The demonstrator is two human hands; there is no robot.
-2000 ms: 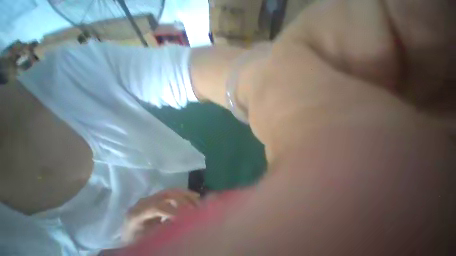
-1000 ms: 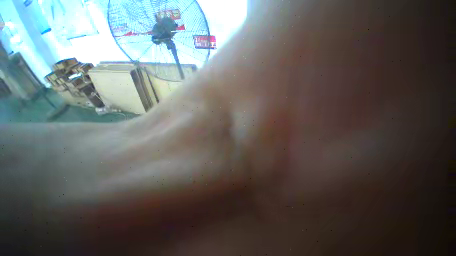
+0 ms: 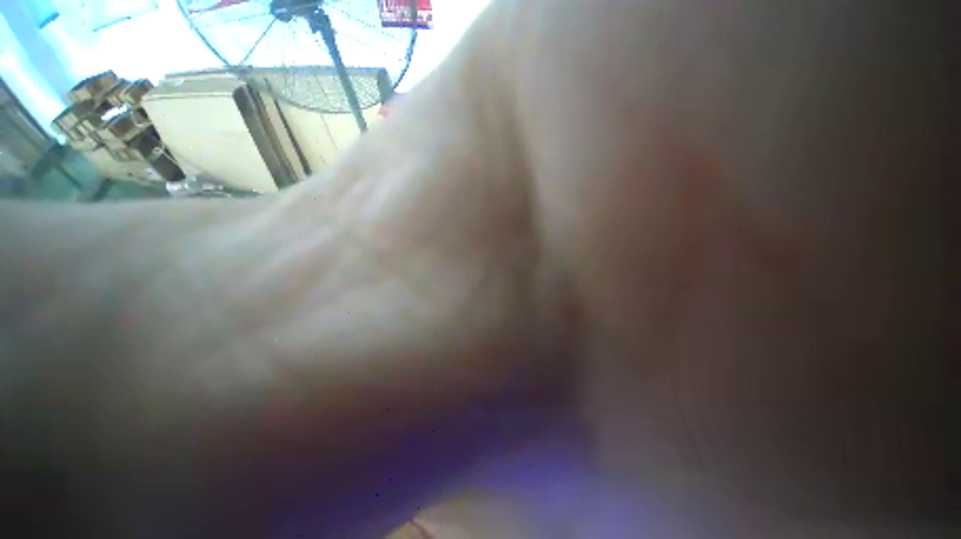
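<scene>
A blurred hand and wrist (image 3: 443, 263), very close to the lens, cover most of the head view from the left edge to the right edge. I cannot tell whether this is my left or my right hand. Its fingertips cannot be made out, and no held thing shows. A small skin-coloured patch (image 3: 453, 521) shows at the bottom edge, beside a purple haze. No product or box for handling is visible.
A large round fan (image 3: 306, 53) on a stand is at the upper left. Behind it, flat pale boards or cartons (image 3: 200, 116) lean by a white wall. Stacked brown cartons (image 3: 105, 111) stand further left on green floor.
The view has swung from a person in a white top to the fan and cartons. The blurred skin now covers most of it. Since one second ago, the background has shifted slightly up and left.
</scene>
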